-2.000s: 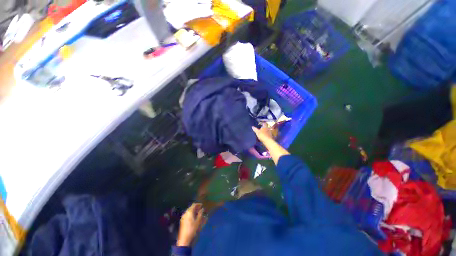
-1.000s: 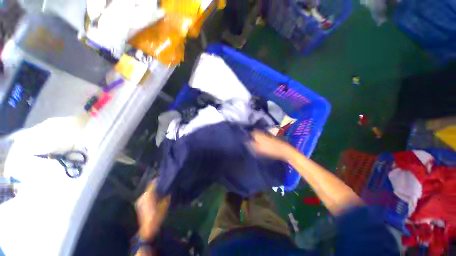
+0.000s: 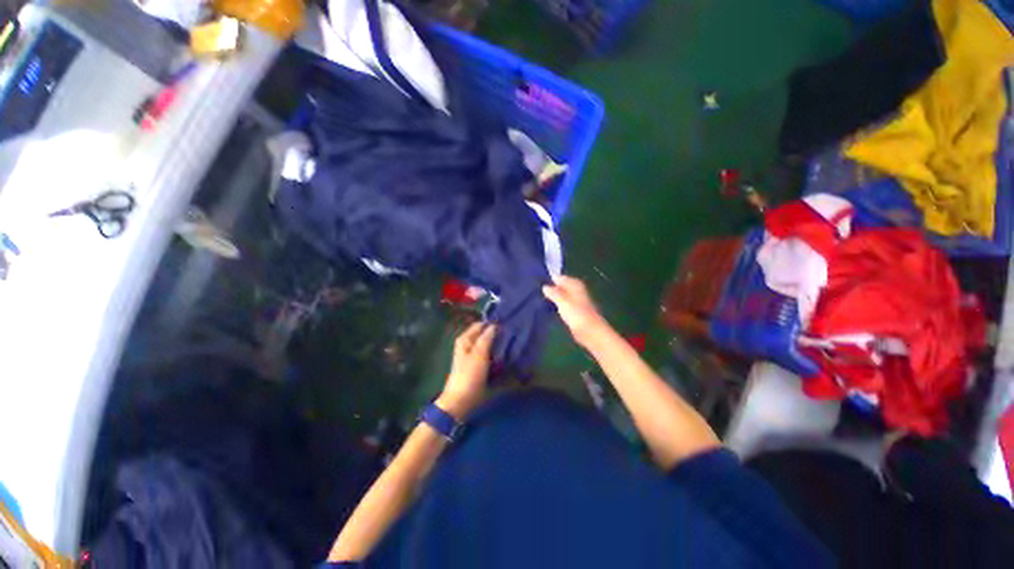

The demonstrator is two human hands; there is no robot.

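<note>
A navy garment piece (image 3: pixel 389 167) with white panels (image 3: pixel 384 45) at its top spreads over the blue plastic crate (image 3: pixel 583 111) and hangs toward me. My right hand (image 3: pixel 573 306) pinches its near right edge beside a white strip. My left hand (image 3: pixel 475 353) is at the near left edge of the same cloth, fingers closed on it. The cloth is stretched between the crate and my hands and hides most of the crate's inside.
Left is the white sewing table (image 3: pixel 67 300) with scissors (image 3: pixel 109 212) and a red-pink tool (image 3: pixel 159 108). A navy garment pile (image 3: pixel 184 517) lies lower left. Right are red garments (image 3: pixel 890 300), yellow cloth (image 3: pixel 945 122) and a person's dark sleeve (image 3: pixel 945 478).
Both hands have come closer together and now hold the near end of the navy cloth. The cloth is drawn out from the crate toward me. The view has shifted.
</note>
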